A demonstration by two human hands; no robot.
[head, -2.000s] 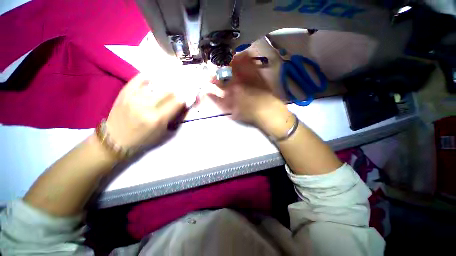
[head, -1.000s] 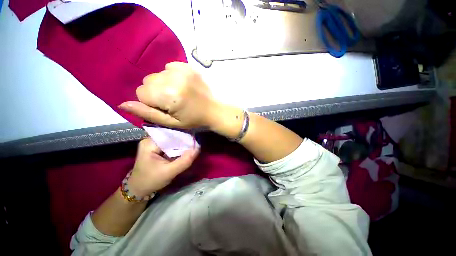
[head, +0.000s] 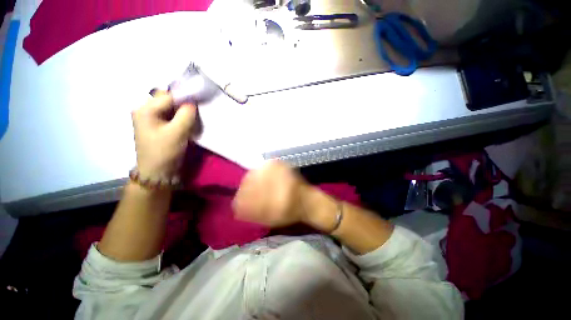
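A magenta fabric piece (head: 216, 172) hangs over the table's front edge between my hands and down toward my lap. Its pale, lilac-looking end (head: 194, 87) sticks up from my left hand. My left hand (head: 164, 134), with a beaded bracelet, is closed on that end above the white table. My right hand (head: 269, 195), blurred, is curled at the piece's other edge, lower and to the right, in front of the table edge. Its fingertips are not clear.
The white table (head: 350, 109) has a ridged grey edge. Blue-handled scissors (head: 404, 42) lie on the machine bed (head: 325, 53) beside a slim dark tool (head: 329, 21). A black rectangle (head: 494, 81) lies far right. Another magenta piece (head: 119, 19) lies upper left. Magenta scraps (head: 479, 244) lie lower right.
My hands came away from under the machine head, pulling a magenta piece to the front edge. Since one second ago, my left hand has risen over the table and my right hand has moved lower right.
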